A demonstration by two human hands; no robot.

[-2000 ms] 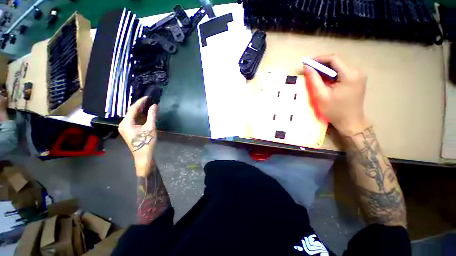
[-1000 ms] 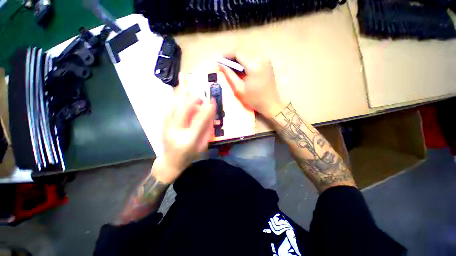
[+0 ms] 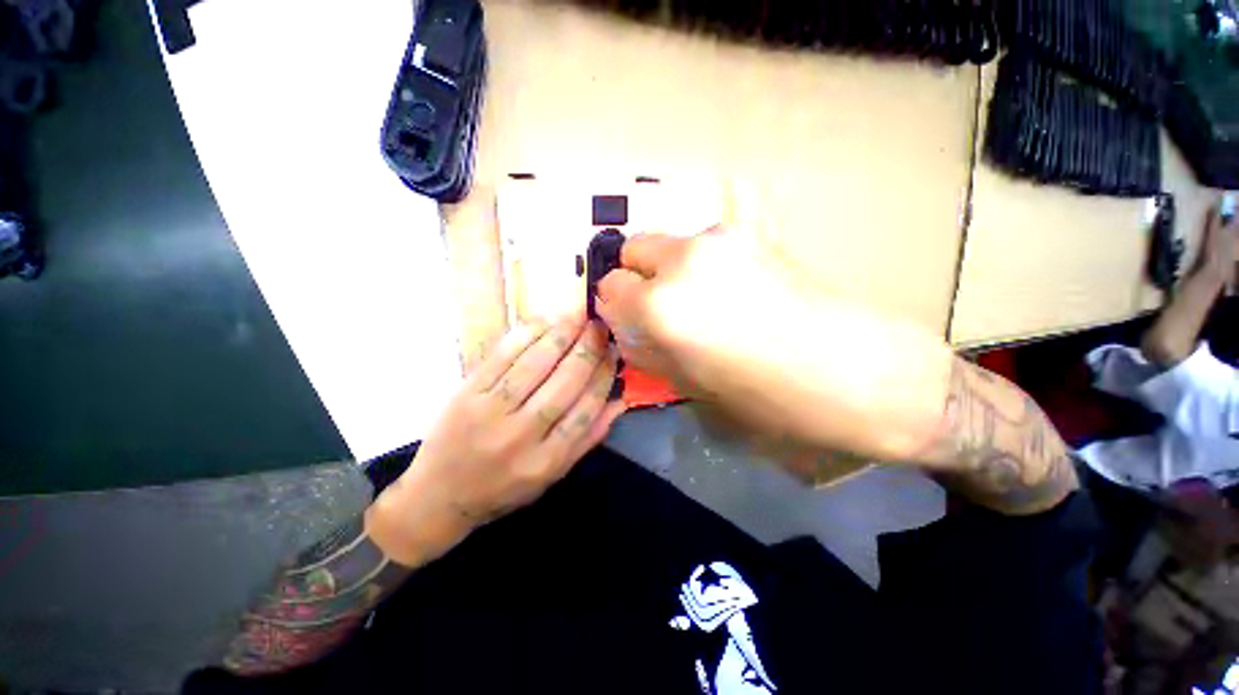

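A narrow black part point(image 3: 598, 268) stands out against the glare-whitened fixture point(image 3: 544, 217), which has a dark square above the part and a red-orange lower edge. My left hand point(image 3: 510, 435) has its fingers together and holds the part's lower end, covering it. My right hand point(image 3: 679, 306) is bent over the part from the right, with thumb and fingers closed against its upper half. The white hand tool does not show, so whether the right hand holds it is hidden.
A small black stack point(image 3: 435, 116) lies left of the fixture, beside a long white sheet point(image 3: 272, 177). Black ribbed rows point(image 3: 842, 25) line the back, with more rows point(image 3: 1073, 129) at right. Another person's arm point(image 3: 1196, 292) shows at the right edge.
My left hand has settled over the part's lower end. My right hand has come down onto the part, and the white tool has gone from sight. The camera view has shifted closer and rightward.
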